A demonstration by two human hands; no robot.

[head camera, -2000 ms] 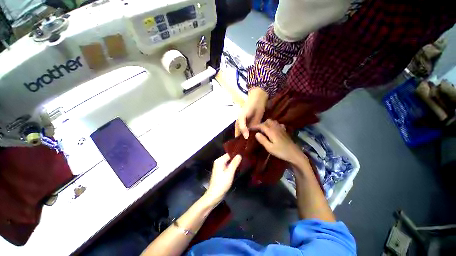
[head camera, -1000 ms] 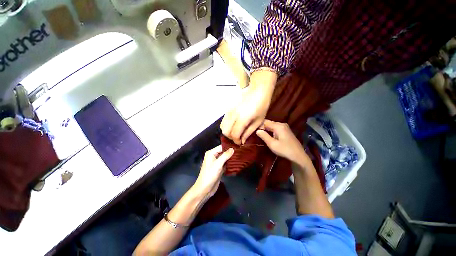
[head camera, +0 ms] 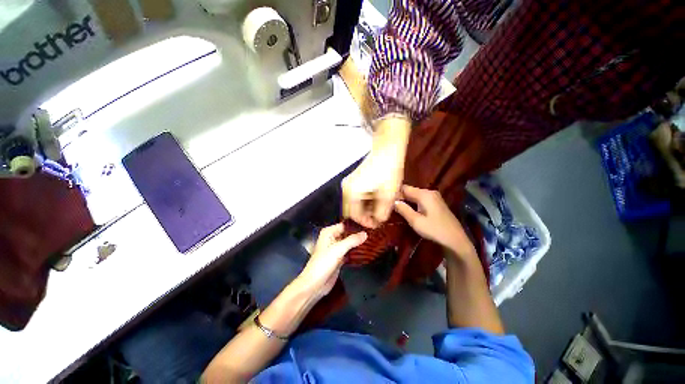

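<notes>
A red-brown ribbed garment (head camera: 443,154) hangs bunched off the right end of the machine table, between my hands and another person. My left hand (head camera: 330,255) pinches its near left edge between thumb and fingers. My right hand (head camera: 432,217) grips it on the right side with bent fingers. The other person's hand (head camera: 373,187) reaches down from above onto the cloth between my hands; its fingertips are slightly blurred. What lies within the fingers is too small to tell.
A white brother sewing machine (head camera: 150,75) stands on the white table (head camera: 98,319), with a smartphone (head camera: 178,191) and dark red cloth (head camera: 45,232) at left. A white bin (head camera: 537,244) holds blue-white cloth below right. A blue crate (head camera: 635,169) is far right.
The view has tilted and moved closer to the cloth. The other person's hand has moved from beside my fingers to over the cloth between my hands. My hands still hold the garment.
</notes>
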